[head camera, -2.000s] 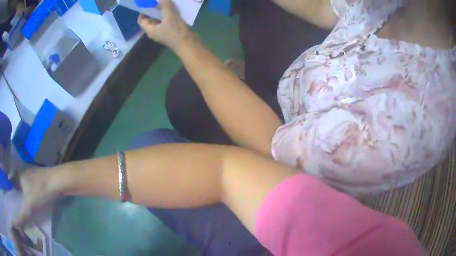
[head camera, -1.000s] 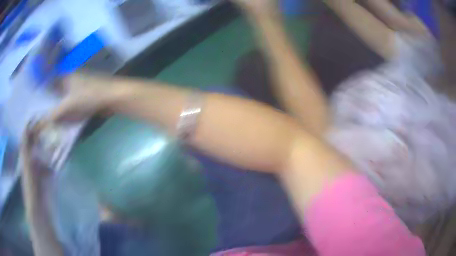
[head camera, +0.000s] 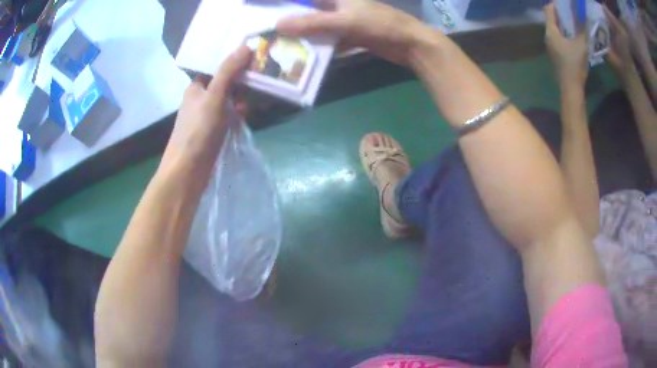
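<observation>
A white boxy unit (head camera: 311, 85) with a small yellow, brown and dark picture (head camera: 282, 57) in a white frame is at the top centre, near the table edge. My left hand (head camera: 210, 108) grips its lower left side, with the fingers reaching to the picture. A clear crinkled poly bag (head camera: 241, 223) hangs below my left hand. My right hand (head camera: 360, 25) holds the unit from the upper right, fingers over its top edge. A bit of blue shows at the unit's top, partly cut off by the frame. The sides behind my fingers are hidden.
Blue-and-white cartons (head camera: 90, 104) stand on the white table (head camera: 144, 57) at the left. A neighbour's hands (head camera: 569, 43) hold a similar piece at the upper right. A sandalled foot (head camera: 385, 165) is on the green floor below.
The view has swung left and cleared. My left hand, seen blurred earlier, and my right hand now meet on the white unit. The bag now shows hanging below my left hand.
</observation>
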